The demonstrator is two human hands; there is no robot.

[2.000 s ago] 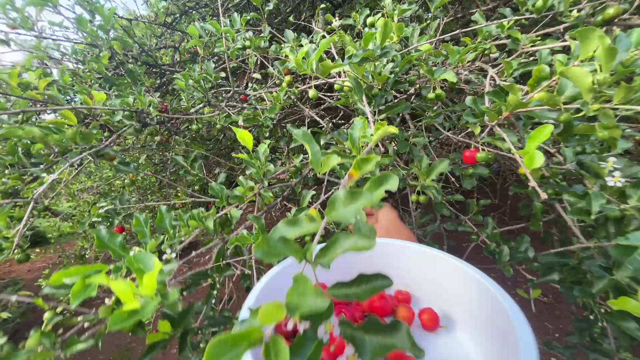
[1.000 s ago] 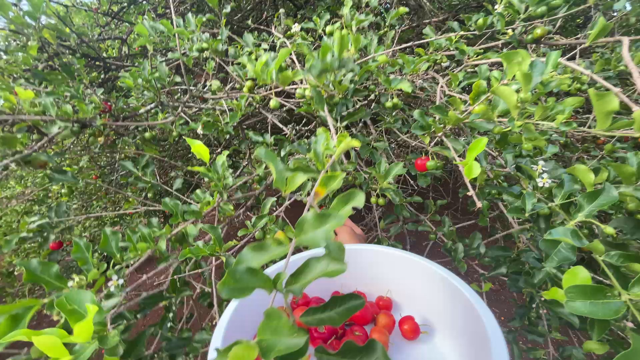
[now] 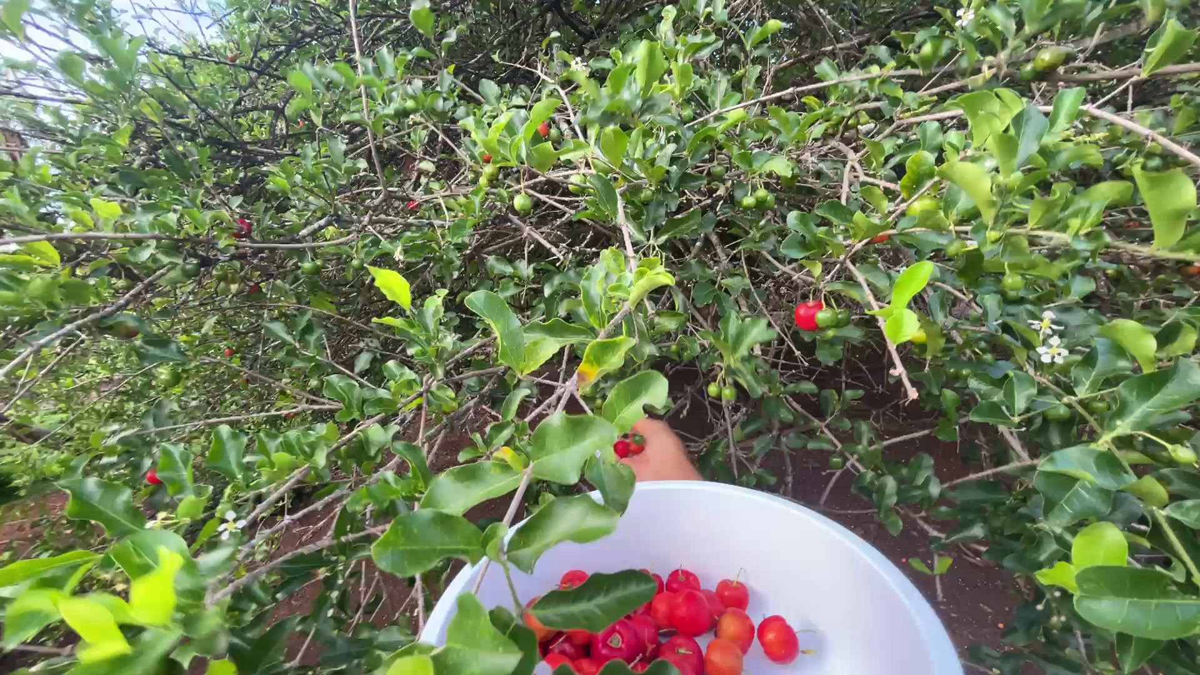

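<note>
A white bowl (image 3: 872, 581) stands at the bottom centre, with many red and orange acerola cherries (image 3: 691, 612) in it. Just past its far rim shows part of a bare hand (image 3: 661, 455), seemingly my right hand; its fingers are hidden behind leaves and the rest by the bowl. Small red and green fruits (image 3: 629, 445) lie against it; whether they are held cannot be told. My left hand is out of view. A leafy branch (image 3: 567, 445) hangs over the bowl's left side. One red cherry (image 3: 807, 315) hangs beside green ones to the upper right.
Dense acerola branches fill the view around the bowl. Unripe green fruits (image 3: 757, 200) and white flowers (image 3: 1052, 351) show among the leaves. A thin bare twig (image 3: 886, 333) points down at the right. Reddish-brown soil (image 3: 975, 572) is seen beneath the foliage.
The view has shifted a little. More of the hand shows past the bowl's rim than one second ago, and red and green fruits are now visible against it.
</note>
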